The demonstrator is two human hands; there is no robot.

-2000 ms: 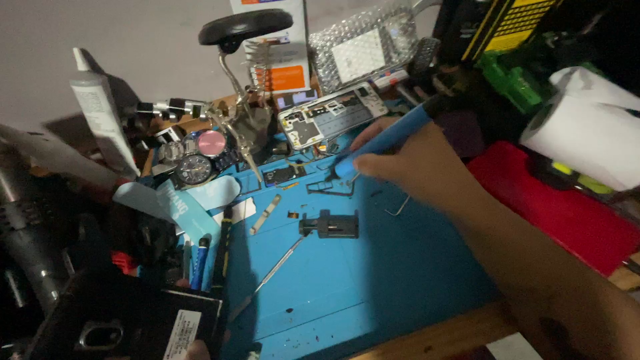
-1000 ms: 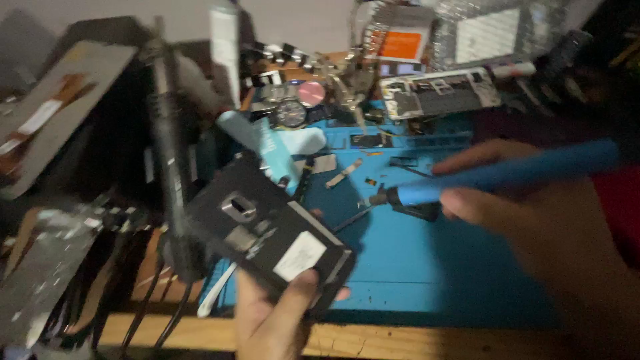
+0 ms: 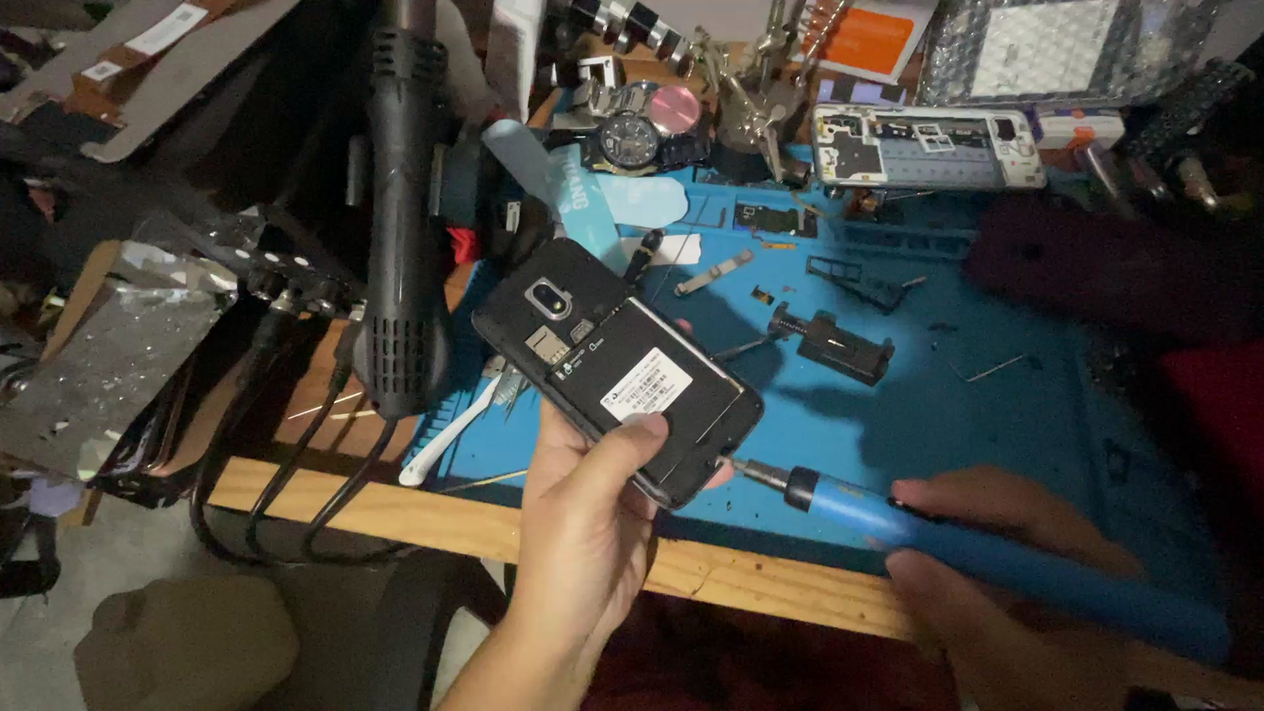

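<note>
My left hand (image 3: 602, 484) holds a black smartphone (image 3: 553, 341) with its back cover off, thumb on the white label in the battery bay; its fingers are mostly hidden beneath. The rear camera points up. In my right hand (image 3: 997, 553) is a blue pen-style electric screwdriver (image 3: 879, 523), its metal tip at the phone's lower end; whether it touches cannot be told. A black clamp-like plastic holder (image 3: 839, 346) lies on the blue repair mat (image 3: 948, 434), right of the phone. A small hex key (image 3: 992, 368) rests farther right.
A hot-air gun (image 3: 403, 227) hangs at the left, its cables looping past the wooden table edge (image 3: 770, 592). Watches (image 3: 629, 140) and an opened phone (image 3: 928, 148) stand along the back. Small phone parts (image 3: 713, 272) and a white-handled brush (image 3: 449, 434) lie around the held phone.
The screwdriver, earlier over the mat's parts, is now at the phone's lower end. The phone has come from the lower left corner to above the mat. The view has shifted left.
</note>
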